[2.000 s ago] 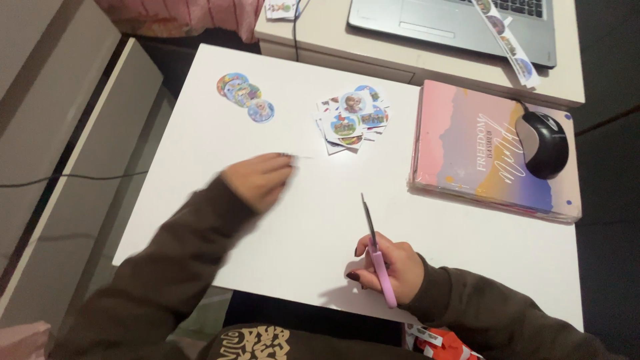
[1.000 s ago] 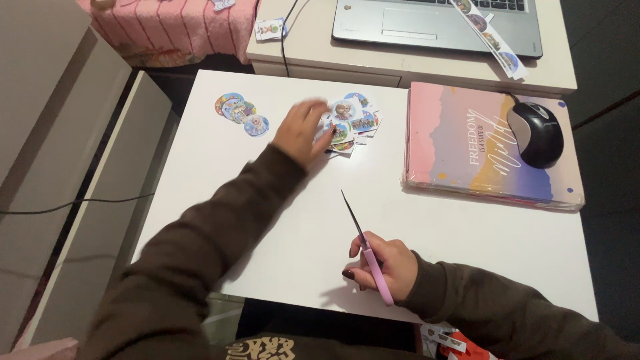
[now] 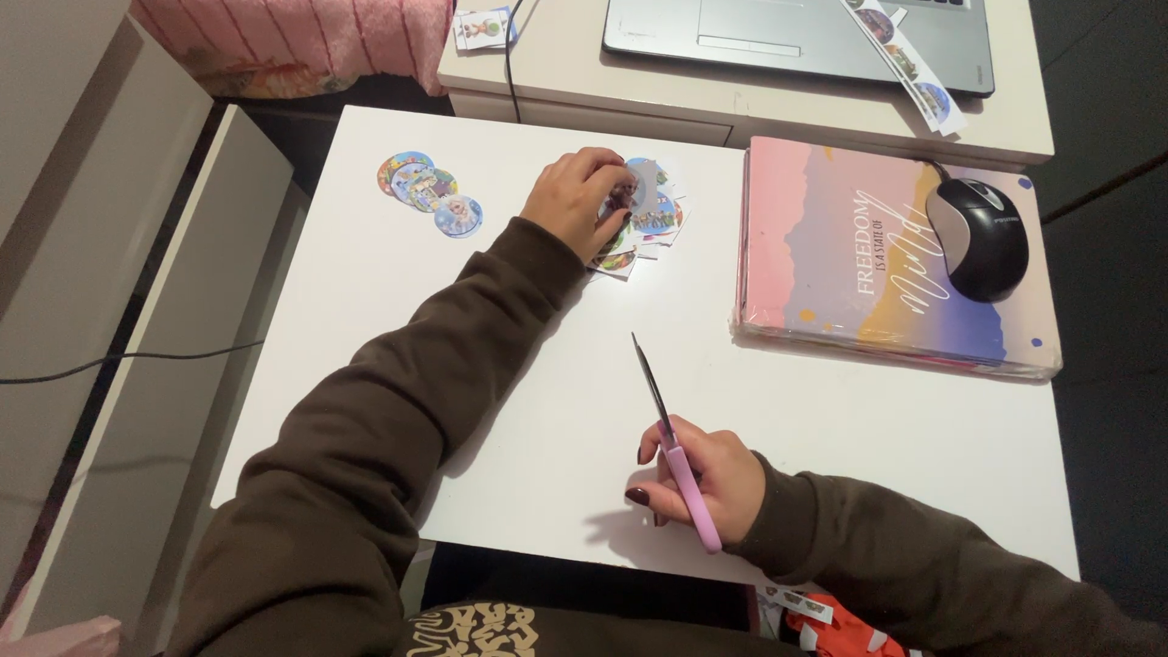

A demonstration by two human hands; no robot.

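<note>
My left hand (image 3: 577,203) reaches to the pile of printed paper pieces (image 3: 659,219) and has a picture piece (image 3: 624,193) between thumb and fingers. Round pictures and white paper edges show in the pile, partly hidden by the hand. Below, my right hand (image 3: 716,474) holds a pair of scissors (image 3: 691,497) with pink handles, the blades pointing up and left, seemingly together. Several round cut-outs (image 3: 458,216) overlap at the upper left of the white tabletop (image 3: 365,301), apart from the pile.
A plastic-wrapped notebook (image 3: 821,255) lies at the right with a black computer mouse (image 3: 985,239) on it. Behind stands a laptop (image 3: 785,46) with a strip of round pictures (image 3: 903,68) across its corner. More small printed pieces (image 3: 484,29) lie beside a cable.
My left hand has moved from the middle of the tabletop to the paper pile and has taken hold of a piece there. The right hand has kept the scissors in about the same place.
</note>
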